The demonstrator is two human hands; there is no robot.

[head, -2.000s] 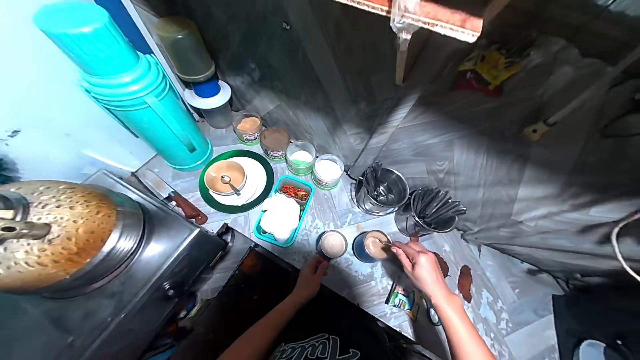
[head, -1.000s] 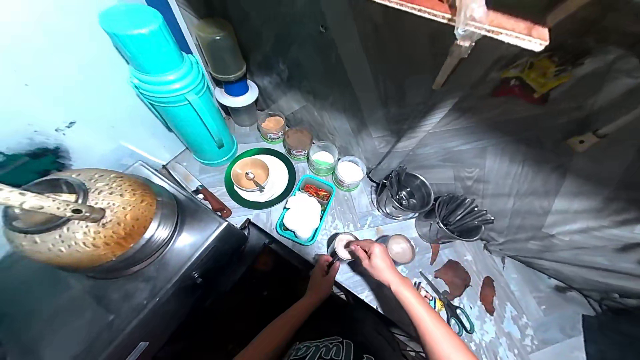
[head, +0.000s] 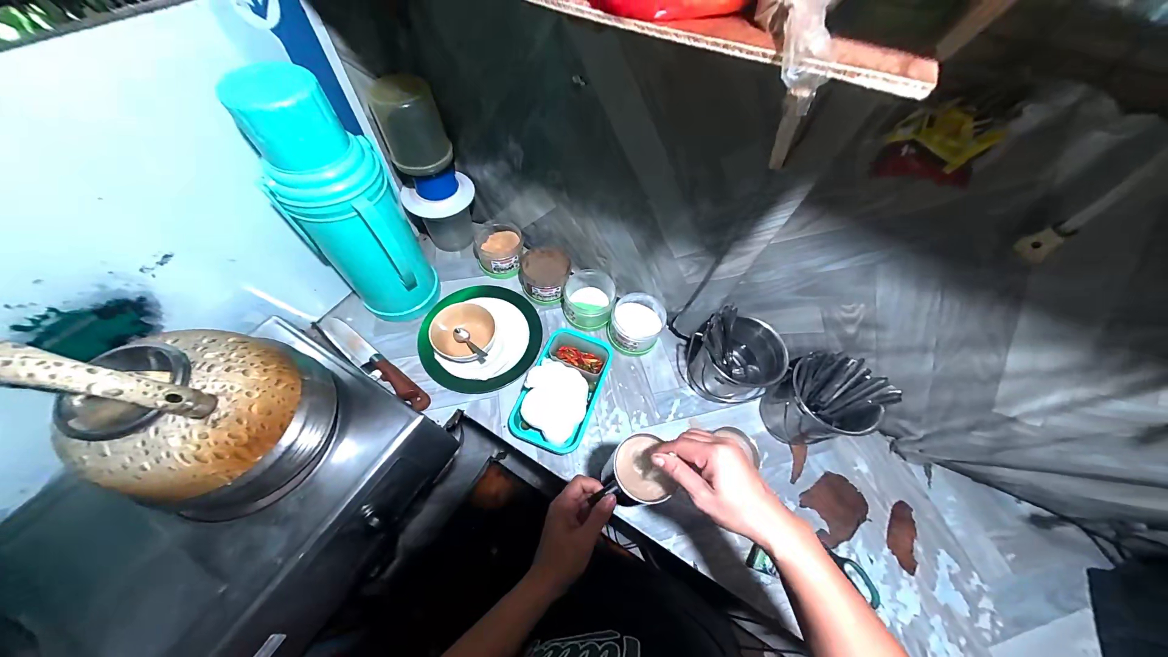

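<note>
My left hand (head: 577, 529) grips the handle of a dark mug (head: 642, 469) that holds a light brown drink. Over that mug, my right hand (head: 716, 474) has its thumb and fingertips pinched together; a utensil between them is too small to make out. A second cup (head: 737, 443) is partly hidden behind the right hand. Just up and left of the mug lies a teal tray (head: 523, 429) with white food and reddish pieces. Four clear jars stand in a row behind, among them one of white powder (head: 637, 323) and one of brown powder (head: 545, 276).
A pot with a domed, spotted top (head: 228, 411) sits on the stove (head: 392, 465) at left. Nearby are a knife (head: 401, 381), a green-rimmed plate (head: 436, 368) with a bowl, and a teal flask (head: 365, 219). Metal containers (head: 776, 411) of utensils stand right; scissors (head: 858, 579) lie near my right forearm.
Two seconds ago my right hand was at the cup on the right; it moved left to the mug at my left hand and remains there. The view has shifted.
</note>
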